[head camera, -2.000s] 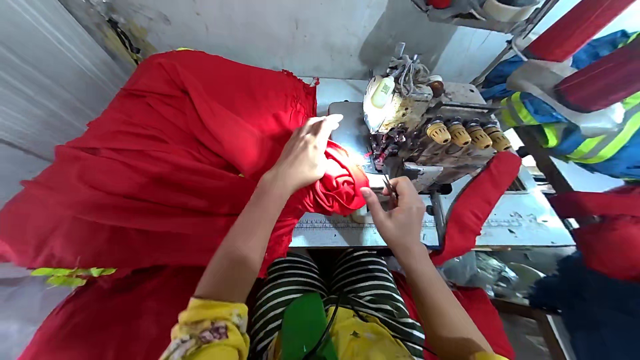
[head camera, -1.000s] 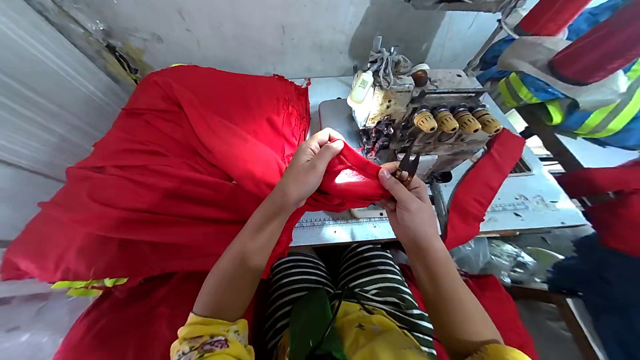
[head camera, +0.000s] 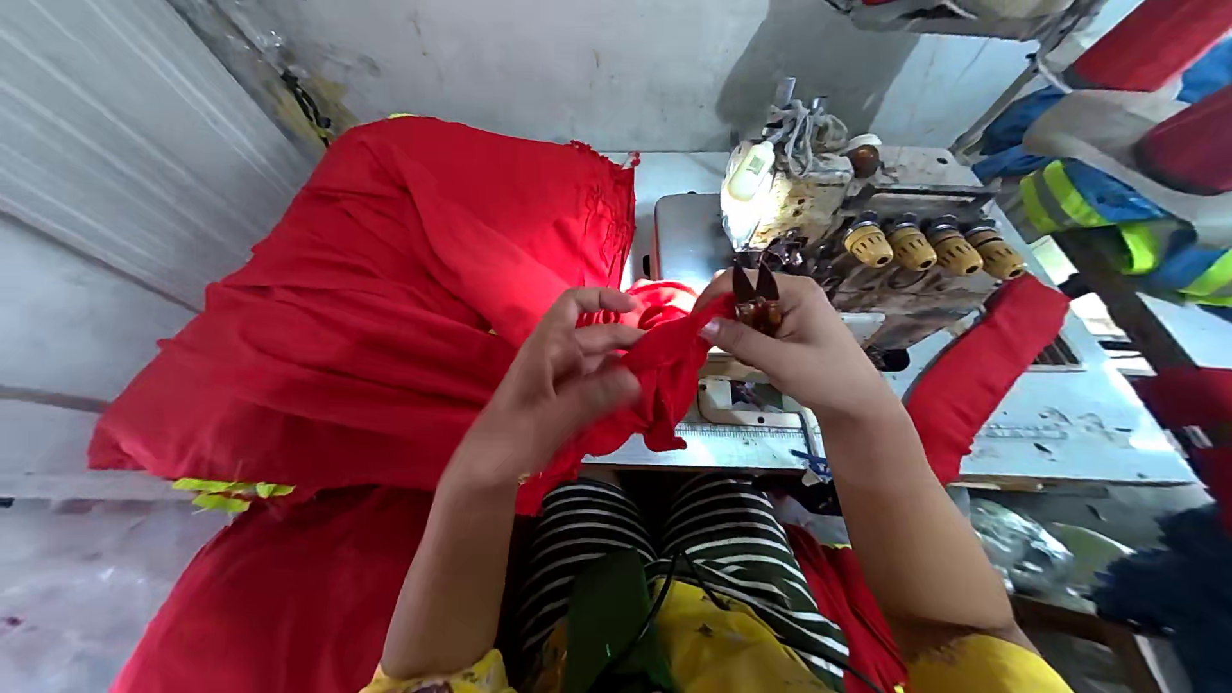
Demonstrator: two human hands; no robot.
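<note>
My right hand point(head camera: 804, 337) pinches the edge of a red fabric piece point(head camera: 669, 371) and also holds a pair of thread snips point(head camera: 757, 300), blades pointing up. My left hand point(head camera: 568, 375) is beside the same fabric, fingers spread and thumb blurred; whether it grips the cloth I cannot tell. Just behind and to the right of my hands stands an overlock sewing machine point(head camera: 905, 192), its lamp lit. To the left, a large heap of red fabric point(head camera: 385, 289) covers the table.
A red fabric strip point(head camera: 991, 371) hangs over the right part of the machine table point(head camera: 1088, 443). Red rolls and blue and yellow-green cloth point(head camera: 1107, 207) are at the upper right. A grey wall point(head camera: 577, 67) stands behind. Below the table on the right lies clear plastic point(head camera: 1020, 544).
The stretch of red cloth held taut between both hands a second ago now hangs bunched. My left hand's fingers have spread. The snips in my right hand now point upward.
</note>
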